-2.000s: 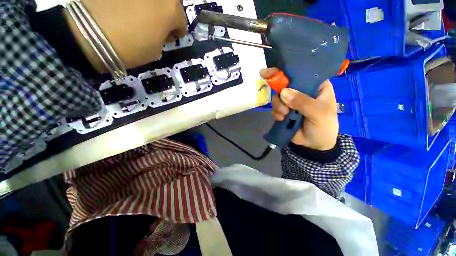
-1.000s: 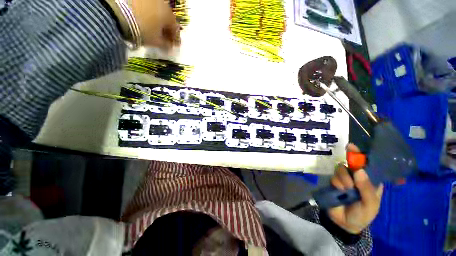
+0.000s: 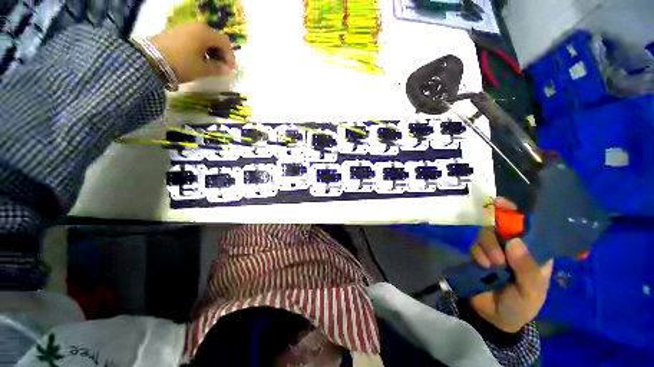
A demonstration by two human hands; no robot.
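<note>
My right hand (image 3: 515, 279) is closed around the handle of the dark blue-grey soldering gun (image 3: 566, 211) with an orange trigger. The gun's barrel and thin feed tube point up-left, their ends at the brown rosin or tip-cleaning dish (image 3: 434, 84). My left hand (image 3: 192, 54) is over the upper left of the board, fingers curled together at the yellow-green wires (image 3: 208, 105); whether it holds a wire cannot be told. Two rows of white-and-black electrical units (image 3: 329, 177) sit in black strips. Several wires lie across the upper row's left part.
The white board (image 3: 323, 213) carries another yellow-green wire bundle (image 3: 343, 32) at its far side. Red-handled pliers or cutters (image 3: 500, 66) lie beside its far right. A clear packet (image 3: 448, 13) is at the far edge. Blue bins (image 3: 617, 158) stand at the right.
From being close over the units two seconds ago, my left hand is now at the wires. The gun has moved from the units to the dish. Since one second ago the view has shifted slightly.
</note>
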